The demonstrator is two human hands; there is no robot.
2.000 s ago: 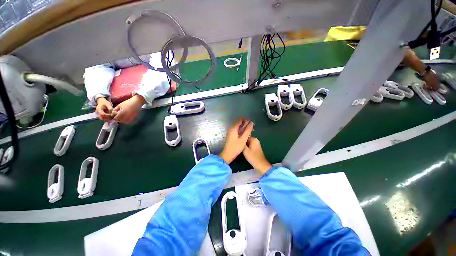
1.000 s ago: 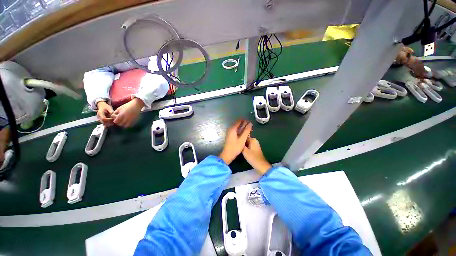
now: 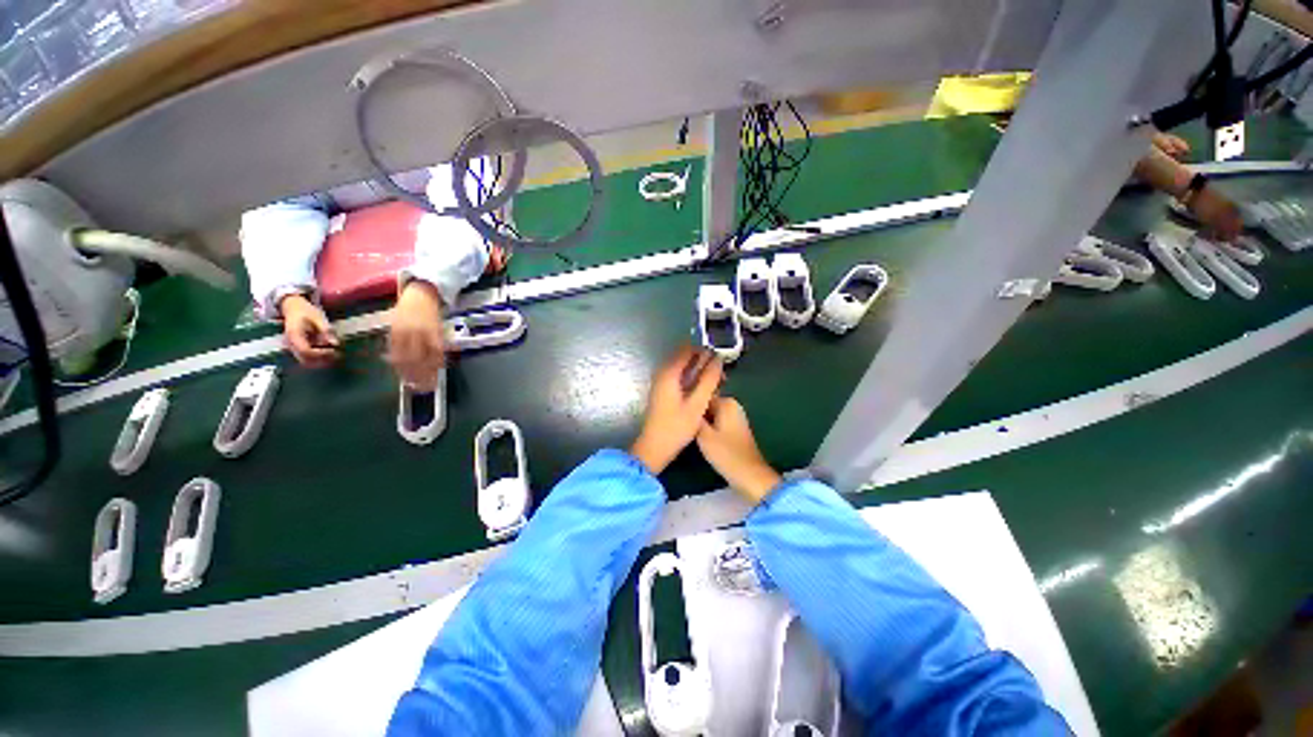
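Note:
My left hand (image 3: 674,409) and my right hand (image 3: 732,446) are together over the belt, fingers bent and touching. Whether they hold something small cannot be told. Just beyond my fingertips a white housing (image 3: 719,323) lies on the green belt, with two more white housings beside it. Another white housing (image 3: 501,480) lies on the belt left of my left sleeve. On the white board (image 3: 950,554) below my forearms lie a white housing (image 3: 673,648), a second one (image 3: 801,691) partly hidden by my right sleeve, and a clear shiny cluster (image 3: 739,567).
A grey post (image 3: 994,216) rises close to the right of my hands. A coworker's hands (image 3: 418,337) work across the belt, by a red pad (image 3: 366,254). Another person's hand (image 3: 1214,213) is at far right. Grey cable coils (image 3: 530,183) hang ahead. Several housings lie at left.
The housings on the belt have moved left. The coworker's hands have parted, and one now reaches to a housing. My hands have hardly moved.

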